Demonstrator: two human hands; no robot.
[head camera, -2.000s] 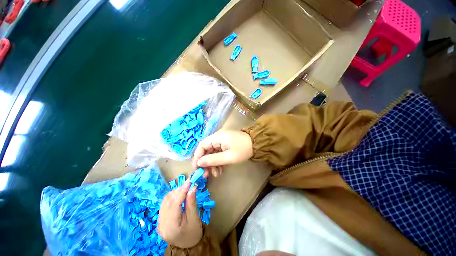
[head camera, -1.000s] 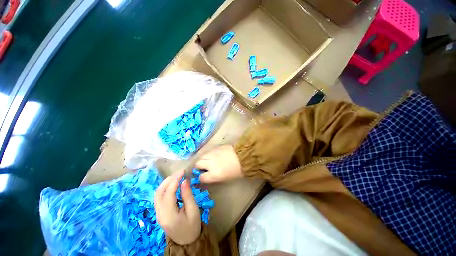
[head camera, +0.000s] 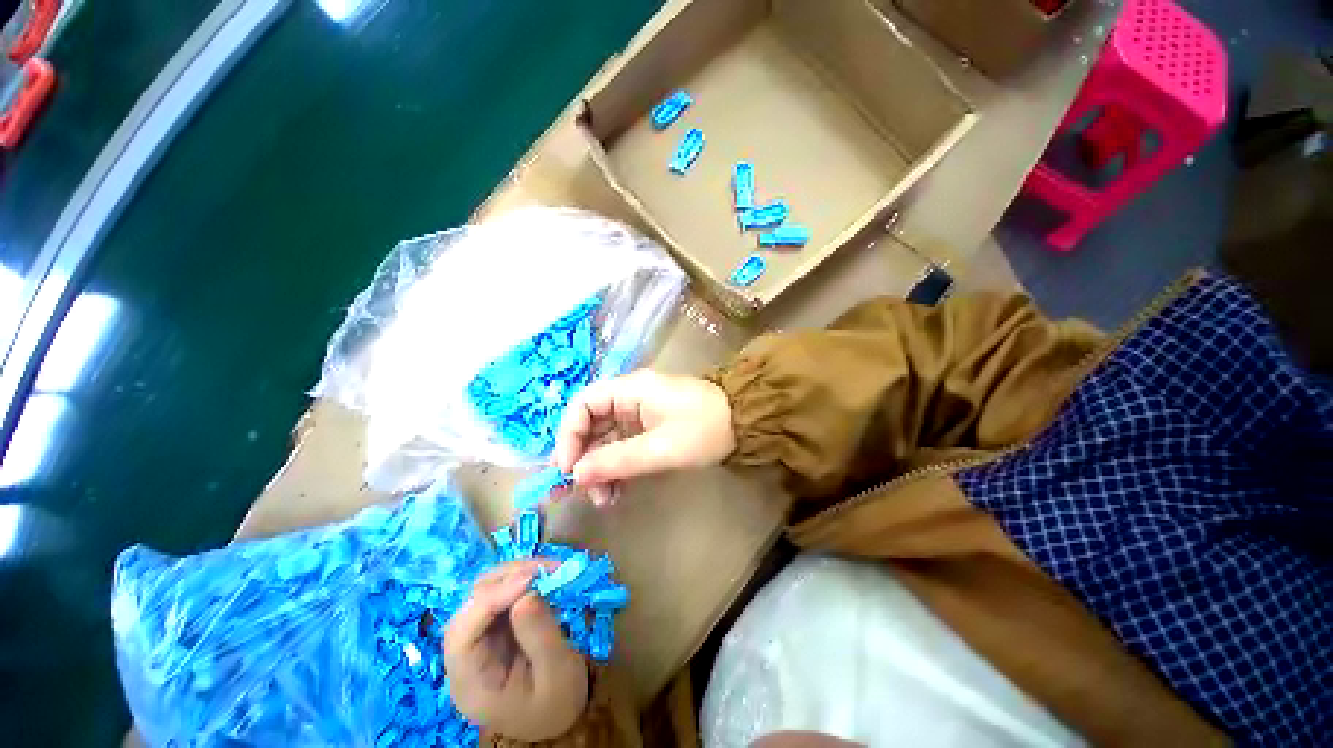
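Observation:
My right hand (head camera: 643, 439) pinches a small blue piece (head camera: 542, 488) between its fingertips, beside the open mouth of the clear poly bag (head camera: 439, 314). A heap of blue pieces (head camera: 534, 383) shows inside that bag. My left hand (head camera: 515, 653), below it, has thumb and finger closed at a light blue piece (head camera: 561, 576), which it seems to pinch. That piece overlaps a small loose pile of blue parts (head camera: 597, 602) on the cardboard sheet (head camera: 687, 533). The blue-filled poly bag (head camera: 263, 621) lies just left of my left hand.
An open carton (head camera: 863, 146) with several blue parts (head camera: 743, 186) stands beyond my right forearm. Another carton (head camera: 994, 32) is behind it. A pink stool (head camera: 1162, 66) stands at the upper right. The green conveyor (head camera: 395, 117) carries orange-red housings (head camera: 27, 102) at its far side.
My hands have moved apart from where they met over the pile. My right hand has risen with a blue piece, and my left hand is slightly lower. The orange-red housings have shifted.

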